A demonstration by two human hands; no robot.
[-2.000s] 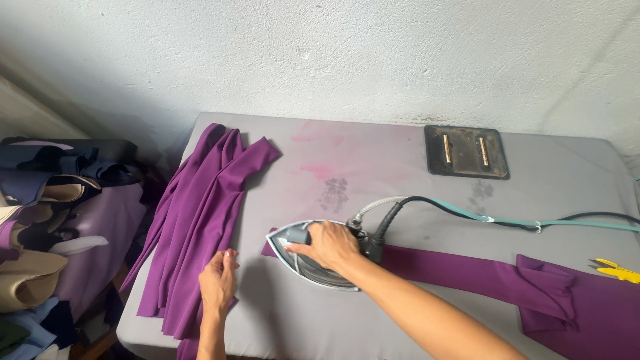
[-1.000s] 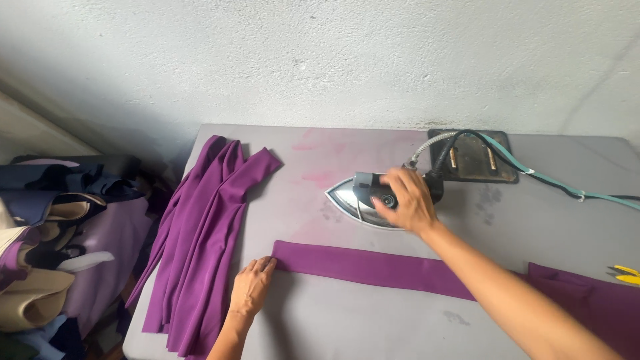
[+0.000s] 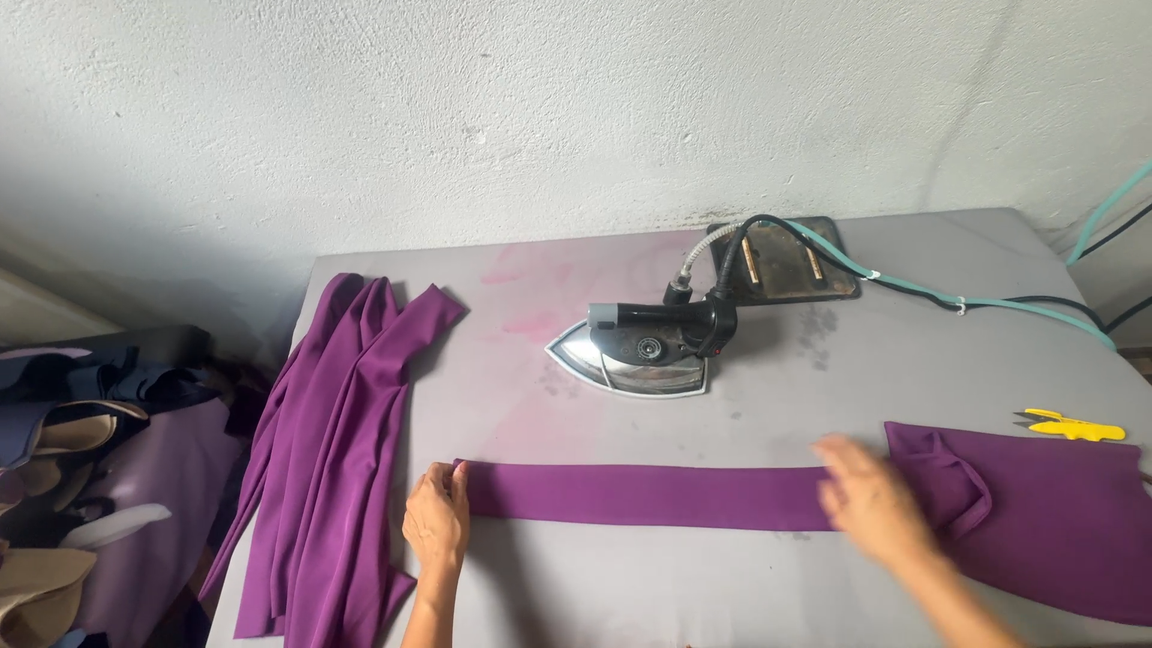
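A long folded strip of purple fabric (image 3: 648, 495) lies flat across the grey padded table. My left hand (image 3: 438, 517) pinches its left end between thumb and fingers. Over the strip's right part is my right hand (image 3: 868, 504), blurred, fingers apart, holding nothing; whether it touches the cloth is unclear. Beyond the strip, a steam iron (image 3: 643, 346) rests on the table, its tip pointing left. Wider purple fabric (image 3: 1053, 522) with a bunched fold lies at the right. More purple strips (image 3: 333, 468) are heaped at the table's left side.
A dark metal iron rest (image 3: 783, 261) lies near the wall, crossed by the iron's black cord and teal hose (image 3: 990, 301). Yellow thread snips (image 3: 1075, 427) lie above the right fabric. Assorted cloth pieces (image 3: 99, 468) are piled left of the table (image 3: 630, 585).
The iron was on the strip, then was lifted off away from me; my right hand has let it go and moved right over the strip. My left hand has gone from the heaped strips to the strip's end.
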